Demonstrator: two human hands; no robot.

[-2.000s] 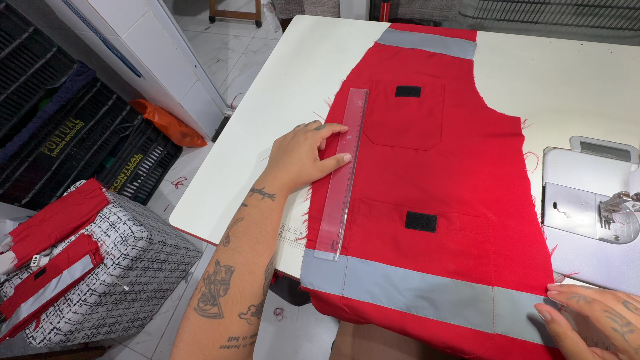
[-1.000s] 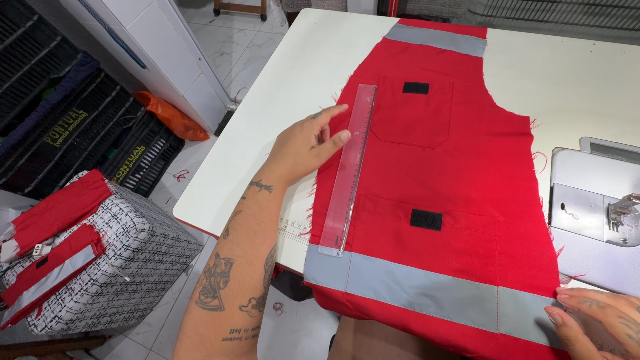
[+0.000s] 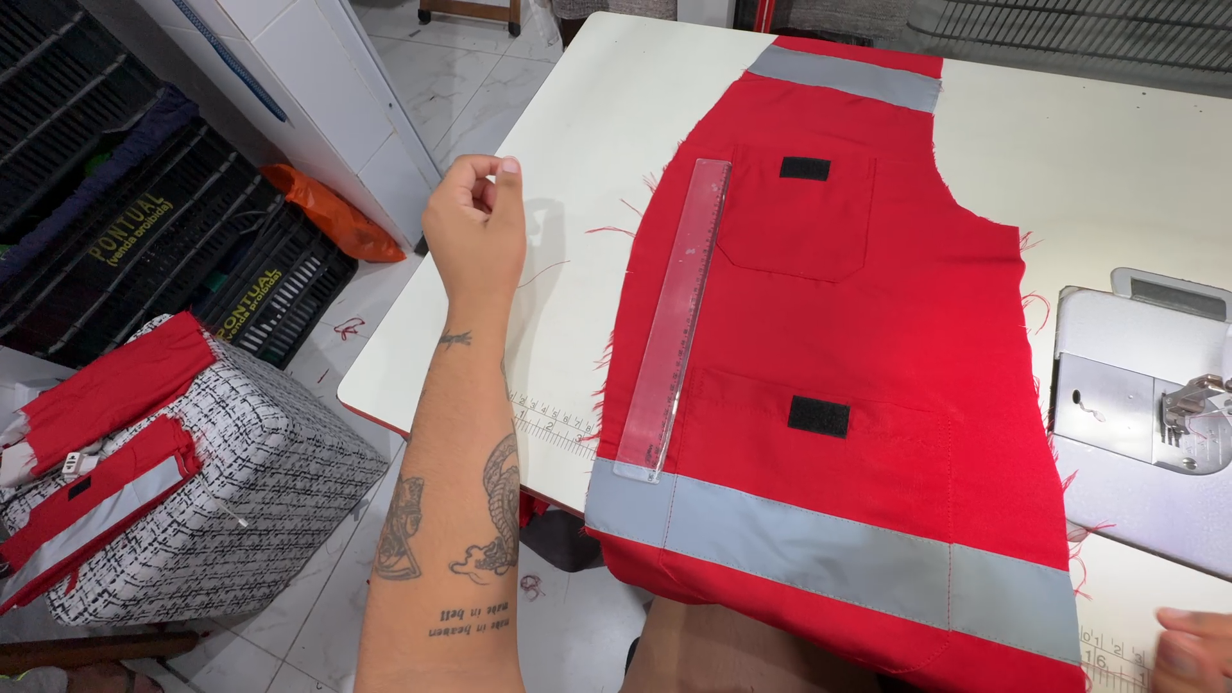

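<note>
A red fabric garment panel (image 3: 866, 327) with grey reflective bands lies on the white sewing table (image 3: 616, 87). Two pockets on it carry black hook-and-loop patches, the upper (image 3: 805, 168) and the lower (image 3: 818, 417). A clear plastic ruler (image 3: 679, 322) lies along the panel's left side, its lower end over the grey band, with no hand on it. My left hand (image 3: 476, 217) is raised left of the panel, fingers curled; whether a thread is between its fingertips I cannot tell. My right hand (image 3: 1189, 650) shows only partly, blurred, at the lower right edge, off the panel.
A sewing machine's bed and presser foot (image 3: 1193, 404) stand at the right. On the left, a black-and-white upholstered stool (image 3: 221, 481) holds more red pieces (image 3: 115, 404). Black plastic crates (image 3: 279, 279) and an orange bag (image 3: 332, 212) are behind it. Loose red threads stick out from the panel's edges.
My left hand has left the ruler and moved left, off the panel. My right hand has moved off the panel's lower right corner. The ruler stays on the panel.
</note>
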